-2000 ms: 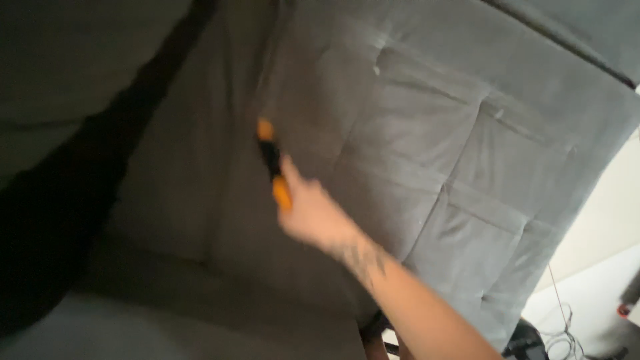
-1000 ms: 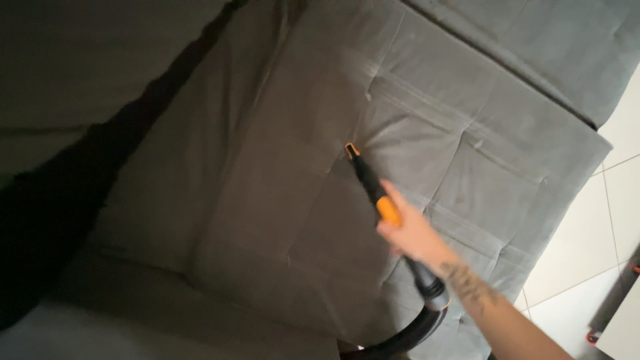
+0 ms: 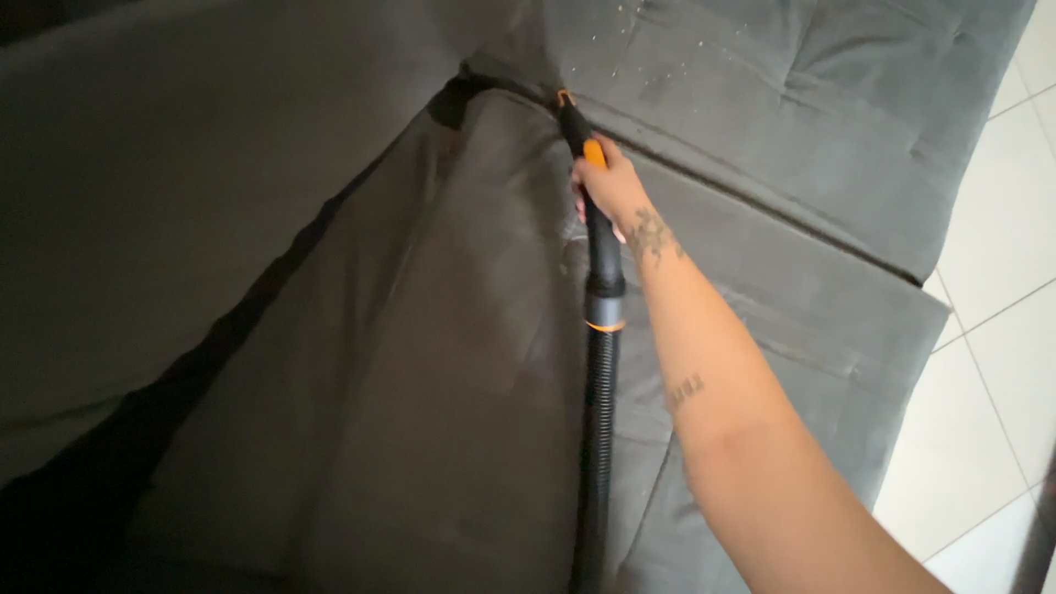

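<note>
My right hand (image 3: pixel 609 183) is closed around the black and orange handle of a vacuum cleaner hose (image 3: pixel 605 260). The narrow nozzle (image 3: pixel 566 103) points away from me and lies at the gap between two grey tufted sofa seat cushions (image 3: pixel 792 305). Below the hand, a grey collar joins the handle to a ribbed black hose (image 3: pixel 601 412), which runs down out of view. Small pale crumbs (image 3: pixel 648 62) are scattered on the farther cushion (image 3: pixel 874 140). My left hand is not in view.
Dark grey backrest fabric (image 3: pixel 206 198) fills the left side, with a deep black gap (image 3: pixel 272 280) running diagonally along it. Pale floor tiles (image 3: pixel 982 396) lie beyond the sofa's right edge. A dark object (image 3: pixel 1041 536) shows at the lower right edge.
The nozzle has moved from the tufted surface of one cushion to the gap between two cushions. The view has shifted along the sofa, and pale crumbs now show.
</note>
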